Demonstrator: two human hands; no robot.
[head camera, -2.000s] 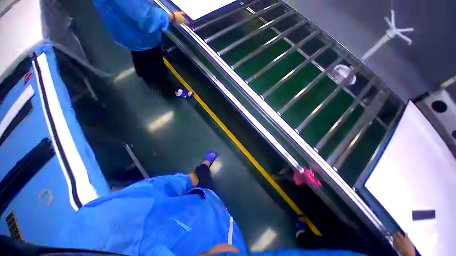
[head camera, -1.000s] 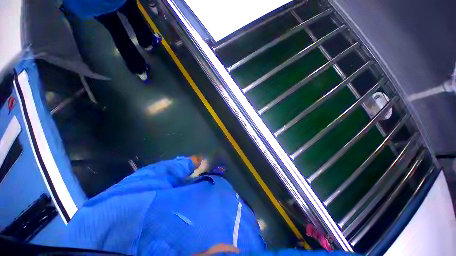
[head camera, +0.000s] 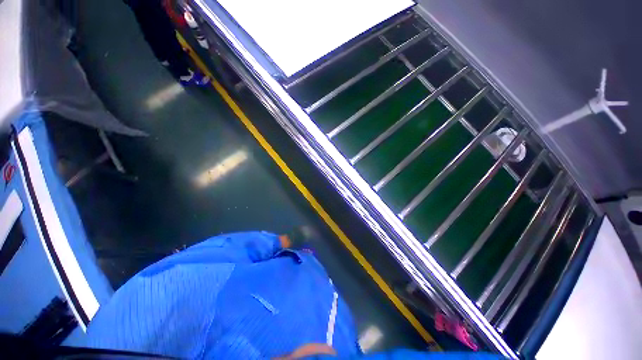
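A small part of my left hand (head camera: 284, 241) shows at the end of a blue sleeve, low in the middle. Its fingers are too small and hidden to tell their state. My right hand is not in view; only blue sleeve shows along the bottom edge. The roller conveyor (head camera: 366, 181) runs diagonally in front of me. A large white panel (head camera: 320, 28) lies on its upper part, cut off by the top edge. Another white panel (head camera: 598, 302) is at the lower right, also cut off.
A blue-covered table (head camera: 32, 295) with a white-and-black edge strip (head camera: 54, 221) stands at the left. A pink tool (head camera: 455, 330) hangs by the conveyor rail. A person's dark-clad leg (head camera: 155, 31) shows at the top left. A yellow floor line (head camera: 285, 169) runs alongside the conveyor.
The view has shifted along the conveyor. My right hand, seen earlier at the lower right panel, is out of the picture. The other person has moved towards the top left.
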